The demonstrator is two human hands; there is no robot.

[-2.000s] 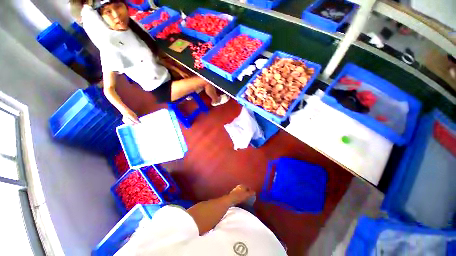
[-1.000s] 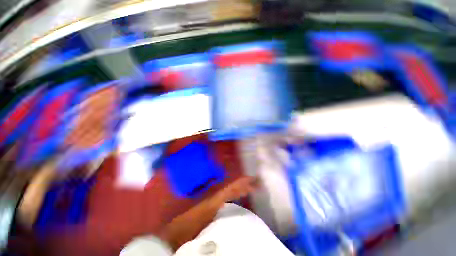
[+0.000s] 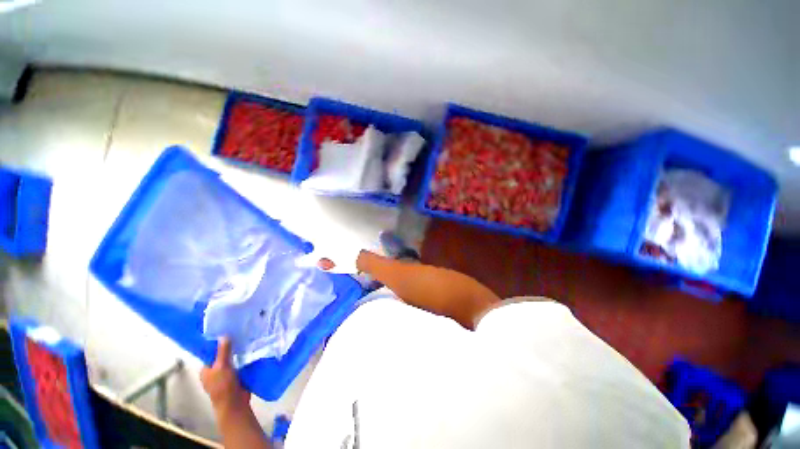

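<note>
A large shallow blue tray (image 3: 145, 307) lies tilted in view in front of me, with a crumpled translucent white liner sheet (image 3: 189, 232) in it. My bare left hand (image 3: 221, 373) grips the tray's near-left rim, thumb over the rim beside the liner. My right hand (image 3: 333, 261), in a white glove with a reddish fingertip-like spot showing, is at the tray's right end by the liner. It blends with the white liner, and its grip is unclear.
Blue trays of red parts (image 3: 263, 134) stand beyond, one partly covered by white sheets (image 3: 346, 165). A tray of red and pale parts (image 3: 496, 171) is right of them. A deep blue tray (image 3: 750, 206) is farther right. Another red-filled tray (image 3: 51, 386) is lower left. Reddish floor (image 3: 614, 294) shows right.
My view has swung right, from the bench and seated person to the lined tray and the trays by the wall. Both my hands are now at this tray.
</note>
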